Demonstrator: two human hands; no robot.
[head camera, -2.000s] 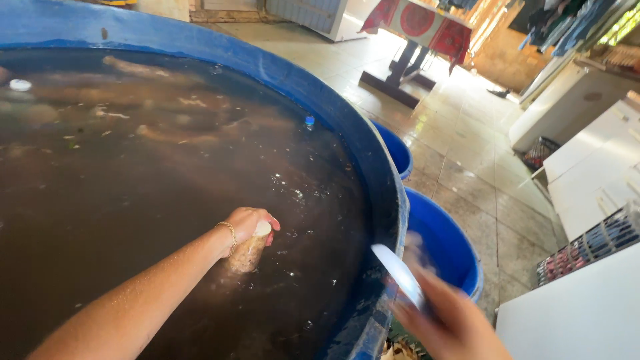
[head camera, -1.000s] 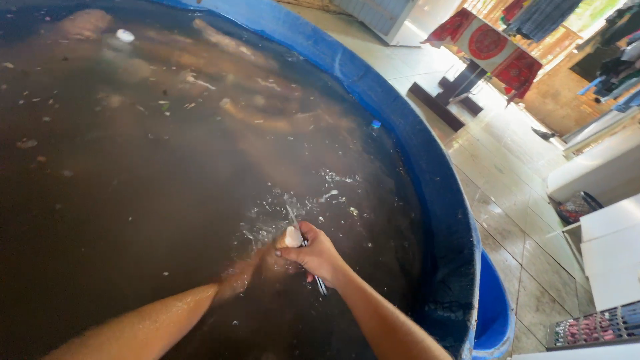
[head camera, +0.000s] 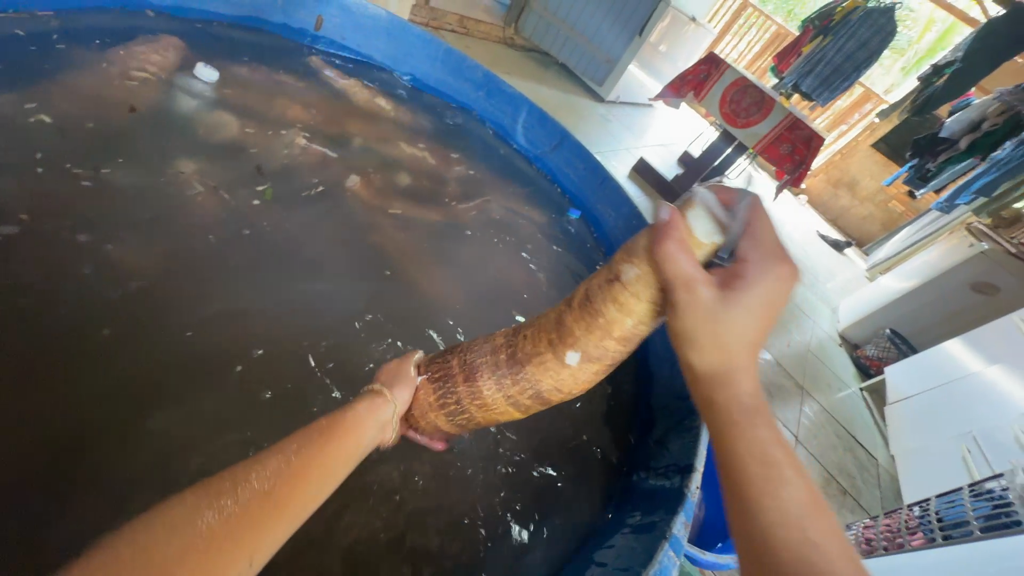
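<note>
A thick brown cassava root (head camera: 536, 352) is lifted above the murky water of a big round blue tub (head camera: 512, 88), tilted up to the right. Its lower, wider end rests in my left hand (head camera: 408, 400), just above the surface. My right hand (head camera: 724, 280) is at the upper end, where pale flesh shows; the thumb presses on the root, and the fingers wrap a blurred metal peeler or knife (head camera: 732, 228) against the cut end. More roots (head camera: 360, 88) lie partly under the water, and a bottle with a white cap (head camera: 206, 73) floats at the upper left.
Outside the tub's wall, a blue bucket (head camera: 712, 512) stands at the lower right. Beside it is a plastic crate (head camera: 944, 516) near white cabinets (head camera: 952, 400). A table with a red and white cloth (head camera: 748, 104) stands farther back on the tiled floor, near hanging clothes (head camera: 840, 48).
The root has come up out of the water, where only its pale tip showed. My right hand, earlier over the bucket, then at the tip, has risen to the right with the root's end.
</note>
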